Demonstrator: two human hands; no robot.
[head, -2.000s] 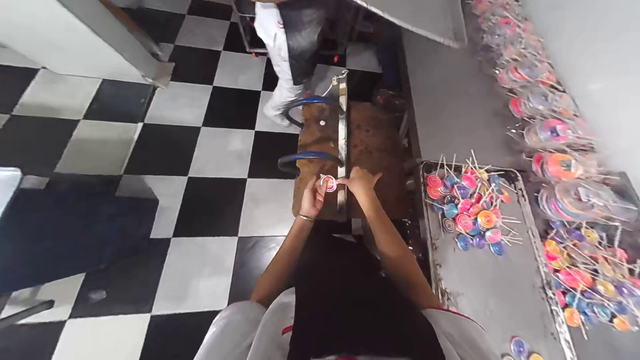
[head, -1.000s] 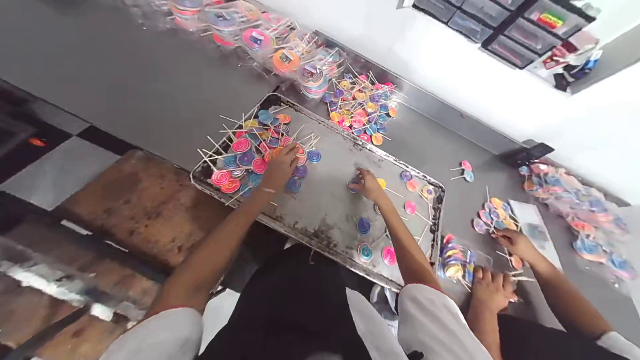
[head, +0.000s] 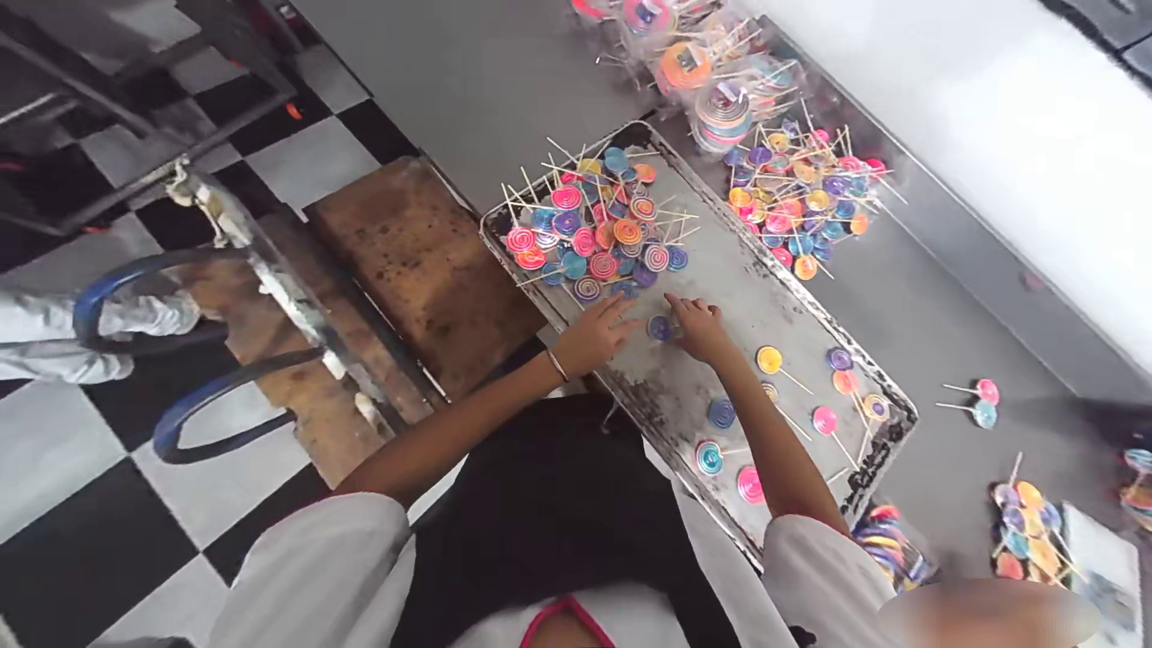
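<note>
Over a worn metal baking tray [head: 720, 234], my left hand [head: 596, 337] hovers or rests near the lower edge of a heap of swirl lollipops [head: 601, 225], fingers spread, with nothing plainly held. My right hand [head: 697, 328] is beside a purple-blue lollipop [head: 661, 328] on the tray; its fingers are bent, and whether they grip the stick cannot be made out. Loose lollipops lie at the tray's other end, among them a yellow one [head: 769, 359], a pink one [head: 824, 419] and a teal one [head: 709, 457].
Behind the tray lie another lollipop heap [head: 801, 202] and plastic-wrapped lollipops [head: 723, 112]. Two lollipops [head: 986, 391] and a further cluster [head: 1028, 531] are at right. Left of the table stand a brown stained board [head: 423, 261] and a frame with blue hoops [head: 202, 396]. Another person's legs [head: 81, 333] show at far left.
Two seconds ago my hands held a lollipop above the brown board; now they are over the tray. Since one second ago, my right hand has moved toward the heap. The view has swung widely.
</note>
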